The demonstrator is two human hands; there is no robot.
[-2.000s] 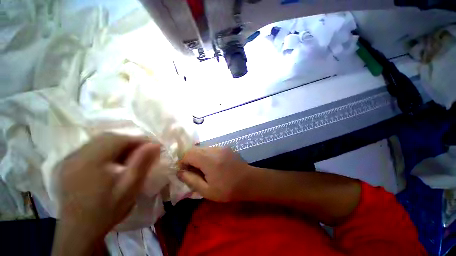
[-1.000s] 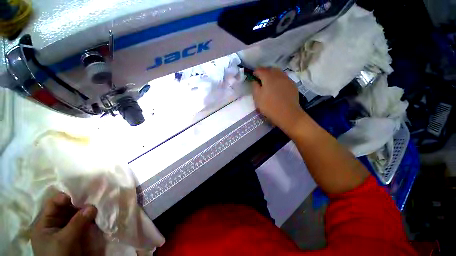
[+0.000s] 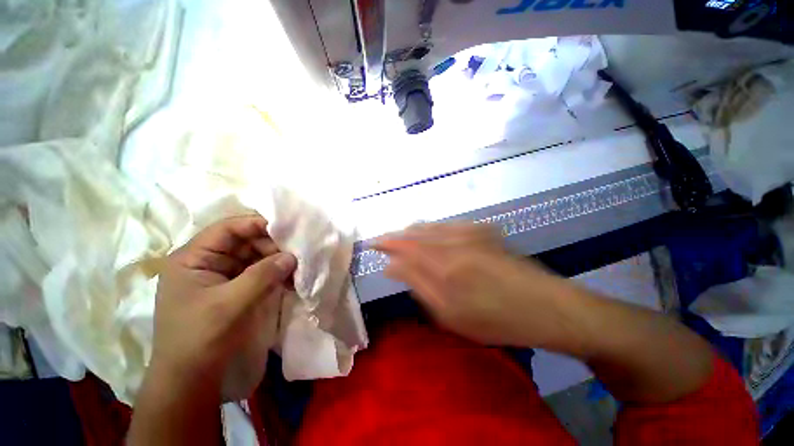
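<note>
The cream fabric piece point(image 3: 322, 335) hangs in soft folds at the front left edge of the machine bed. My left hand point(image 3: 213, 283) pinches it between thumb and fingers. My right hand point(image 3: 457, 274) is blurred, just right of the fabric and over the ruler strip, apart from the cloth. Whether it holds anything cannot be made out. More cream cloth point(image 3: 87, 253) lies heaped on the left.
The white sewing machine head point(image 3: 557, 22) stands at the top, with a dark ribbed cylinder point(image 3: 413, 104) beside the needle area. White scraps point(image 3: 548, 78) lie behind it. A black cord bundle point(image 3: 683, 170) and crumpled cloth point(image 3: 762, 131) are at the right. A ruler strip point(image 3: 592, 205) runs along the front.
My right hand left the fabric, reached to the green-handled tool at the right, and is now back near the fabric. The green tool no longer shows beside the black cord. My left hand kept the cloth.
</note>
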